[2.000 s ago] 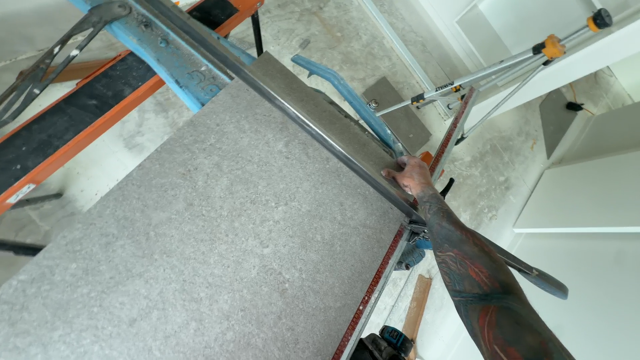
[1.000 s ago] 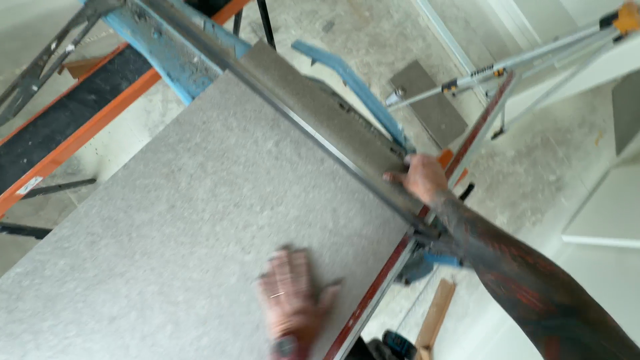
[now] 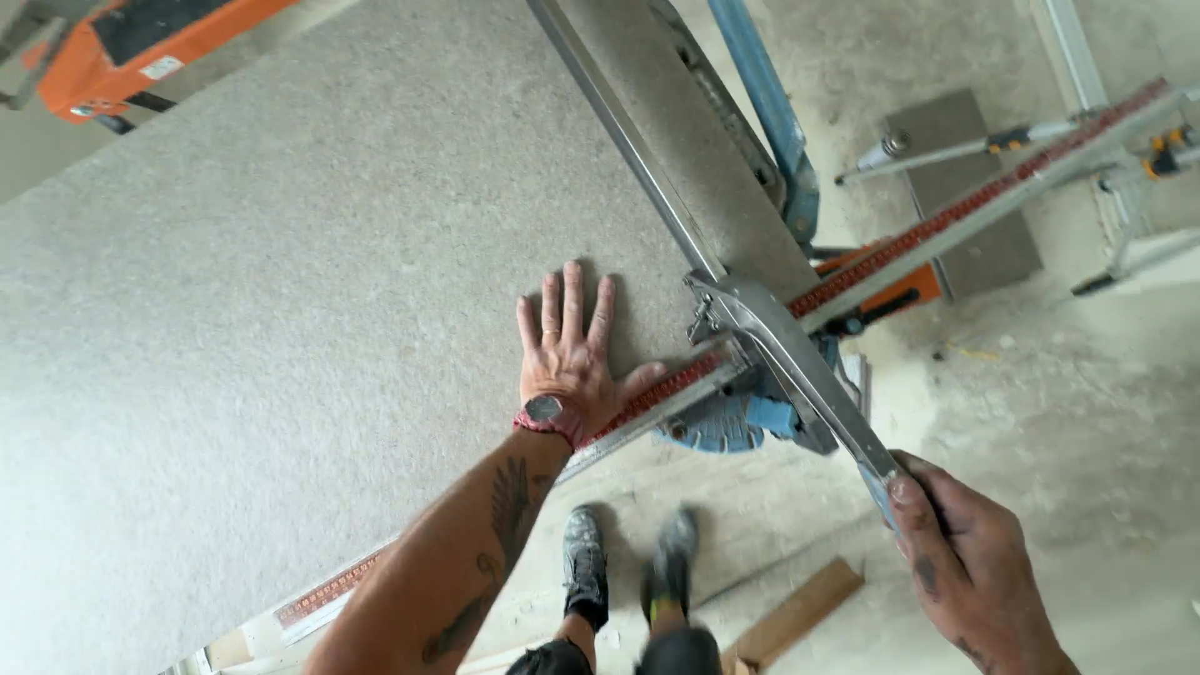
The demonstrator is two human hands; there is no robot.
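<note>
My left hand [image 3: 567, 361] lies flat, fingers spread, on a large grey tile [image 3: 309, 253], its thumb beside the red-marked measuring fence [image 3: 684, 377]. My right hand [image 3: 956, 544] is closed around the end of the metal handle [image 3: 806, 356] of a manual tile cutter. The handle's other end sits on the cutter's steel rail [image 3: 633, 141], which crosses over the tile. A strip of the tile [image 3: 694, 112] shows beyond the rail. The cutter's blue base [image 3: 717, 427] is partly hidden under the handle.
An orange work stand [image 3: 178, 47] is at upper left. The ruled bar [image 3: 984, 202] reaches out to the right. On the floor are a grey tile piece [image 3: 975, 197], a support pole [image 3: 937, 159], and a wooden offcut [image 3: 797, 614] near my shoes [image 3: 586, 553].
My right hand has moved from the tile strip beyond the rail to the cutter handle. My left hand, out of view at first, rests on the tile. The view has shifted down toward my feet.
</note>
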